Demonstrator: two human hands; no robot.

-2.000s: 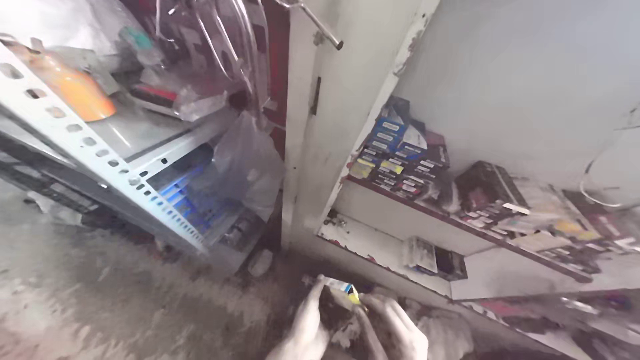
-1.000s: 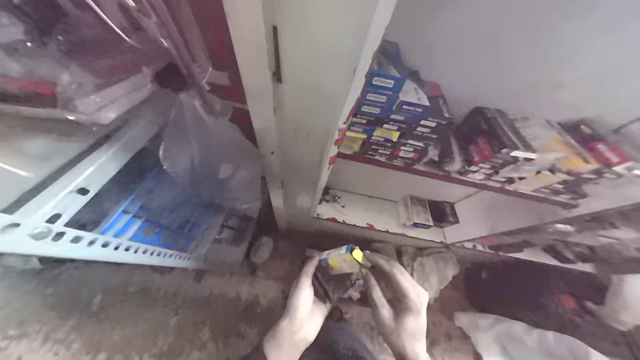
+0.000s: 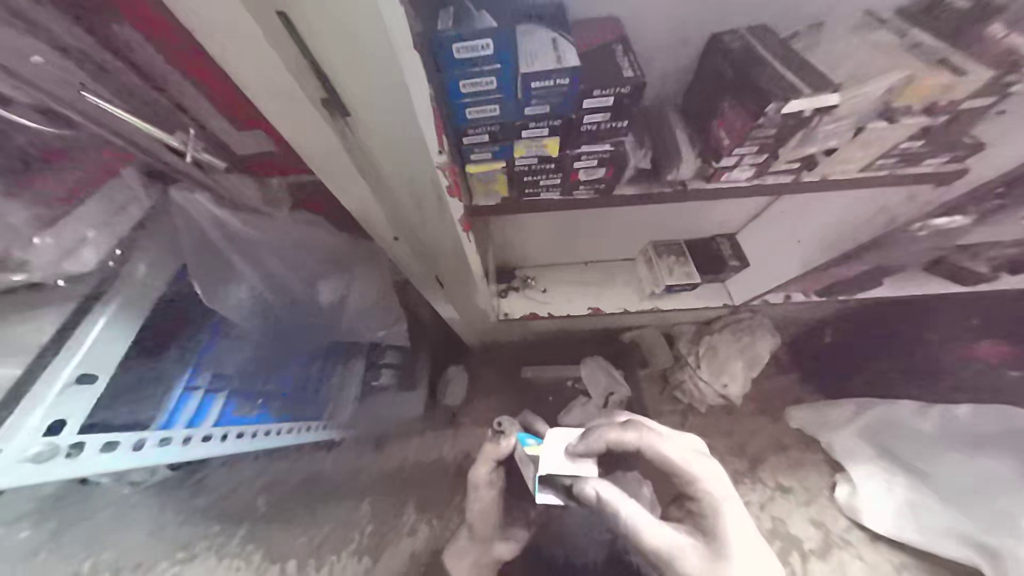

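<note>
A small cardboard box, white with blue and yellow parts, is between my hands at the lower middle of the head view. My left hand grips its left side, and a small round part shows at the thumb tip. Across the box's white end flap lie the bent fingers of my right hand, with the thumb at the dark gap below the flap. What is inside the box cannot be seen.
Stacked brake pad boxes and more cartons fill the shelf ahead. Two small boxes sit on the lower shelf. At left stands a perforated metal rack with a plastic bag. Crumpled bags and a white sack lie on the floor.
The box has been turned so that its white flap and a dark gap face me. The fingers of my right hand have moved onto the flap. The view has shifted closer to the shelf.
</note>
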